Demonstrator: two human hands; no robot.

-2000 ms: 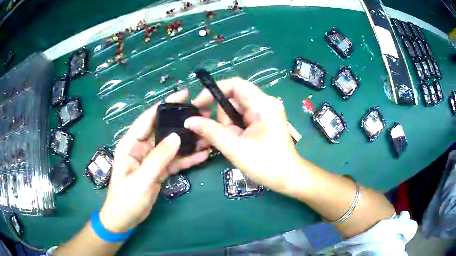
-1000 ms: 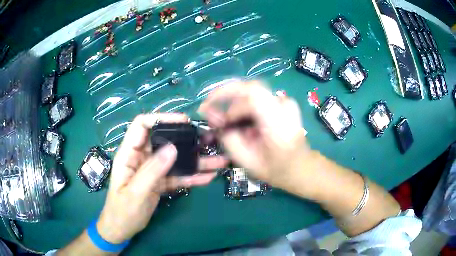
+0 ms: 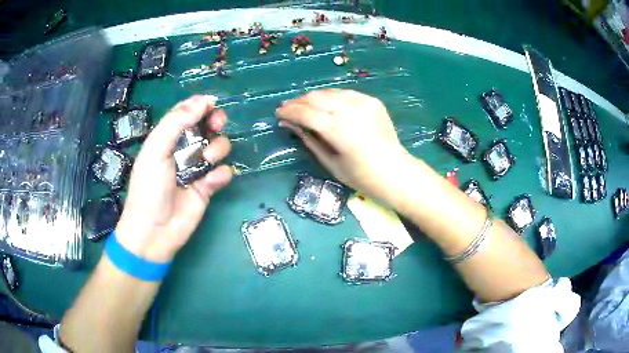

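Observation:
My left hand (image 3: pixel 165 172), with a blue wristband, is palm-up and holds an open watch housing (image 3: pixel 191 154) between its fingers and thumb, with the silvery inside showing. My right hand (image 3: pixel 338 127) is palm-down over the clear blister tray (image 3: pixel 258 127), its fingertips bunched; what is under them is hidden, and no tweezers show. Three open housings lie in front of my hands: one at the lower middle (image 3: pixel 270 243), one above it (image 3: pixel 318 198) and one to the right (image 3: pixel 367 260). A cream card (image 3: pixel 379 222) lies partly beneath my right forearm.
Stacked blister trays (image 3: pixel 45 152) stand at the left edge, with several housings beside them. Small red and gold components (image 3: pixel 301 45) lie along the tray's far side. More housings (image 3: pixel 457 138), a long black-and-white strip (image 3: pixel 550 120) and rows of dark units (image 3: pixel 583 141) are at right.
My left hand has turned palm-up and moved up-left; the unit now shows its silvery side. My right hand has moved slightly up, over the tray. The housings and card at the lower middle are now uncovered.

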